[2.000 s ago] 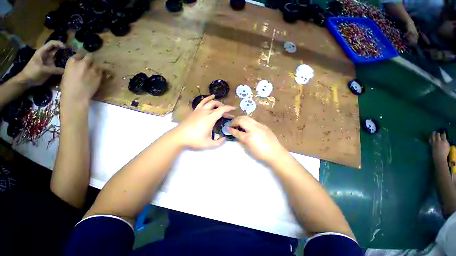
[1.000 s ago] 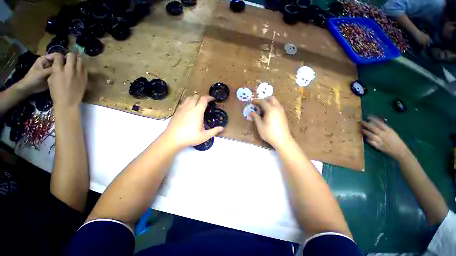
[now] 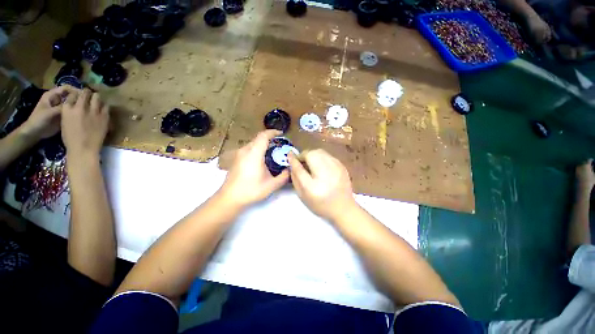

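Note:
My left hand is closed around a black housing at the near edge of the brown work board. A white disc lies over the housing's opening; whether it is fully seated I cannot tell. My right hand has its fingertips on the disc's right edge. Another black housing stands just beyond my left hand. Two loose white discs lie to its right, with an overlapping group of white discs and a single one farther off.
Black housings are piled at the far left. Two housings sit on the left board. A neighbour's hands work at the left beside red and white wires. A blue tray stands far right; another person's arm is at the right edge.
My right hand has brought a white disc from the board leftward onto the housing in my left hand. The other person's hand at the right has drawn back toward the edge.

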